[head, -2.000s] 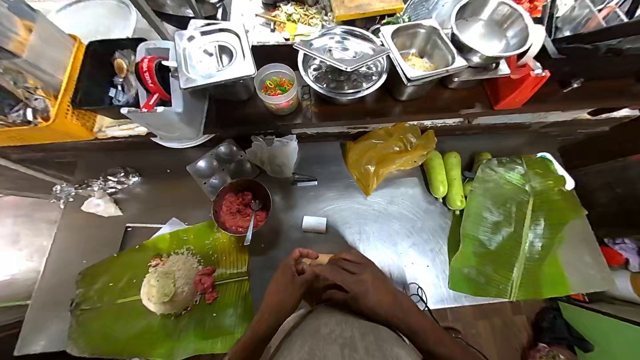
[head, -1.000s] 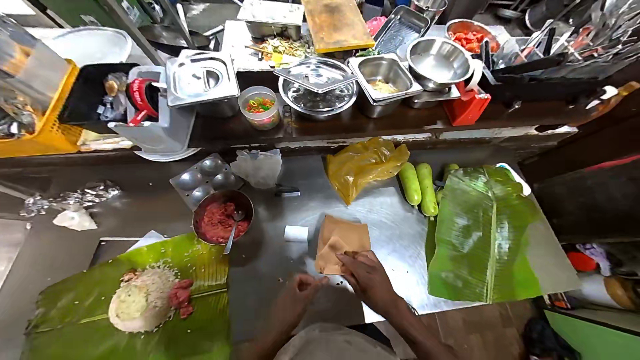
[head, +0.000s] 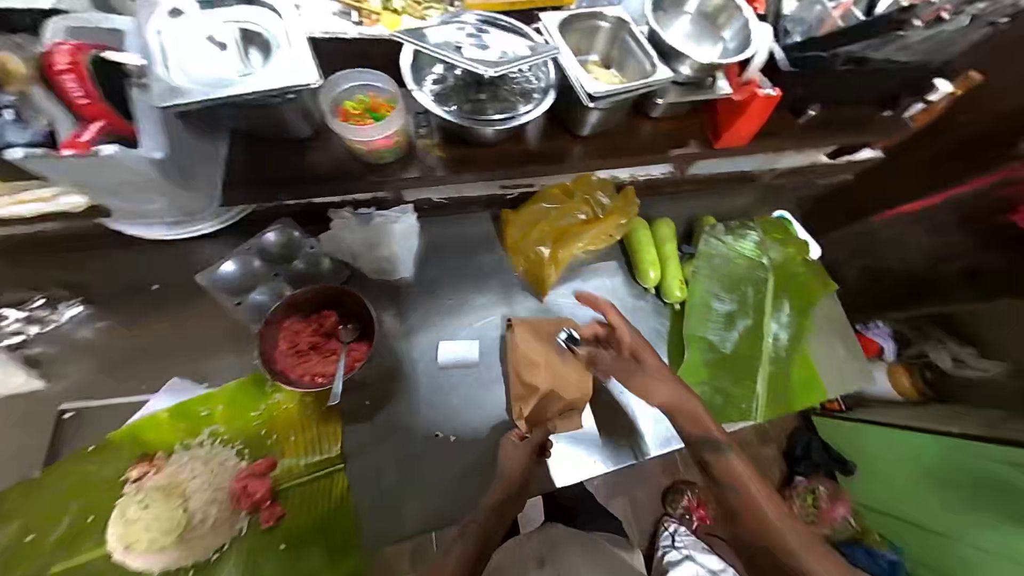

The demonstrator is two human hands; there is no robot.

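Note:
A brown paper bag (head: 548, 368) lies on the steel counter in front of me. My left hand (head: 524, 452) pinches its near edge. Above the bag's right side is my right hand (head: 616, 348), fingers spread, with a small shiny metallic object (head: 569, 339) at its fingertips; whether it is held or worn is unclear. To the left of the bag lies a small white roll (head: 458, 354). Farther left, a bowl of red paste (head: 316, 338) has a spoon (head: 342, 364) in it. Rice with toppings (head: 180, 504) rests on a banana leaf (head: 312, 480) at the lower left.
A yellow plastic bag (head: 564, 224), green gourds (head: 656, 260) and a second banana leaf (head: 756, 320) lie along the right side. An egg-cup tray (head: 268, 268) and a white plastic bag (head: 374, 240) are behind the bowl. Steel pans (head: 608, 60) and a plastic tub (head: 366, 116) stand on the shelf.
The folded brown paper, mostly hidden between my hands at first, now lies flat as a bag. My left hand has taken its near edge; my right hand has come off it and spread. The view is closer.

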